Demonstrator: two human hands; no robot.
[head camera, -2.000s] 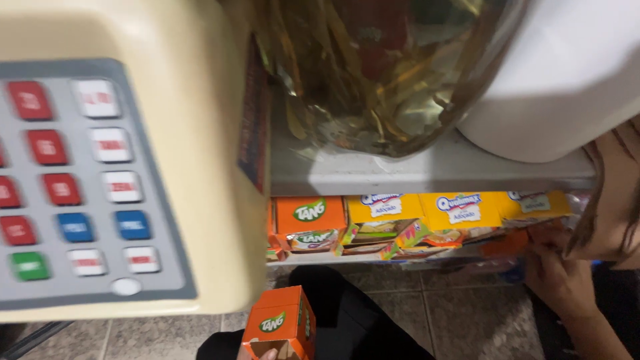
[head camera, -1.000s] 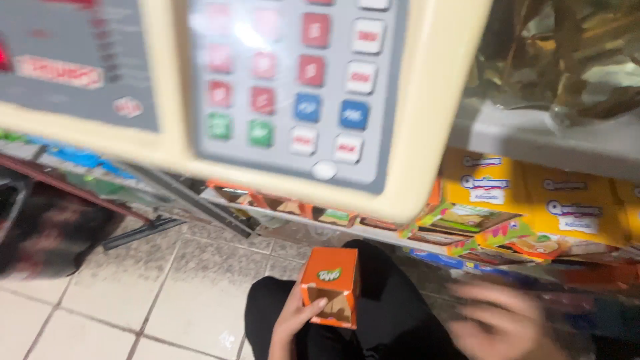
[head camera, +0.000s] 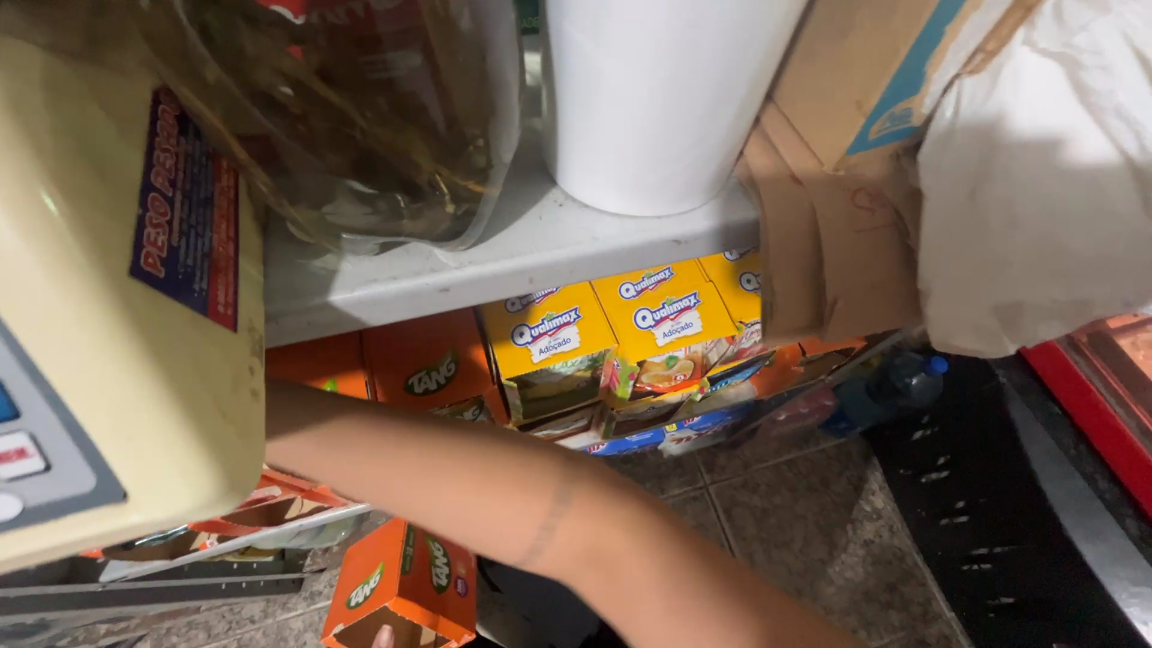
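Note:
An orange Tang drink-mix box (head camera: 400, 585) with an open cut-out front is at the bottom of the view. A fingertip of my left hand (head camera: 384, 636) shows at its opening; the rest of that hand is out of frame. My right forearm crosses from the lower right to the shelf, and its hand is hidden behind the cream-coloured scale (head camera: 180, 387). Beyond the forearm, orange Tang boxes (head camera: 427, 360) stand on the lower shelf beside yellow Qualimax boxes (head camera: 666, 310).
Above the boxes runs a grey metal shelf (head camera: 504, 270) holding a clear plastic bag (head camera: 387, 135) and a white cylindrical container (head camera: 661, 99). Flattened cardboard (head camera: 837, 252) and a white plastic bag (head camera: 1035, 198) hang at right. A blue-capped bottle (head camera: 900, 387) lies near the tiled floor (head camera: 810, 522).
My right hand has gone from beside the held box to behind the scale, with the forearm now across the view. The view has swung toward the shelf.

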